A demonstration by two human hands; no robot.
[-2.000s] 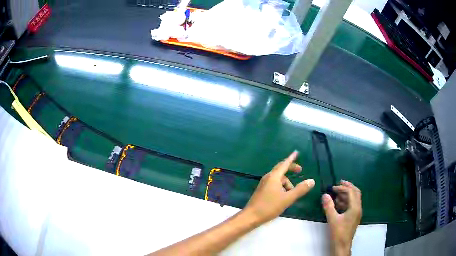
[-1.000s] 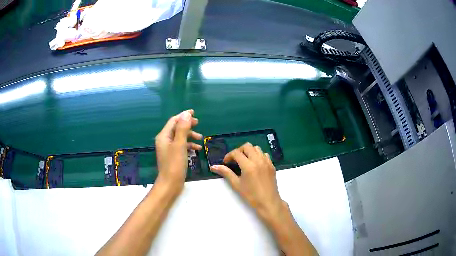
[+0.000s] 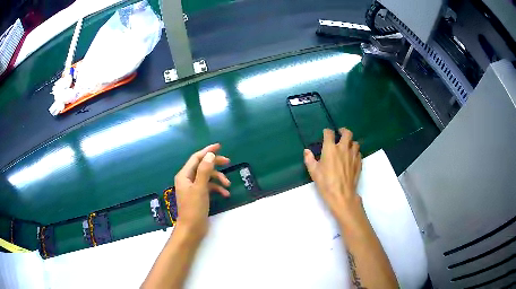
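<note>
A black phone frame (image 3: pixel 304 99) lies on the green belt, apart from the row, its silver-patched end pointing away from me. My right hand (image 3: pixel 335 163) is over its near dark end, thumb on the left side and fingers on the right, gripping it. This end is mostly hidden. My left hand (image 3: pixel 198 189) is empty, fingers apart and curled, above another phone frame (image 3: pixel 247 177) and hiding part of it. More frames (image 3: pixel 155 209) lie in a row to the left, with orange-yellow lines at their dark ends.
White padding (image 3: pixel 266 242) runs along the near edge of the belt (image 3: pixel 266 132). A grey post (image 3: pixel 180 39) stands beyond the belt, with a plastic bag (image 3: pixel 121 51) on an orange tray to its left. An off-white machine (image 3: pixel 481 163) and a cable chain (image 3: pixel 430 53) are at the right.
The view has shifted. My right hand has left the row's right-hand frame and moved right to the separate frame, taking hold of its near end. My left hand remains raised and empty.
</note>
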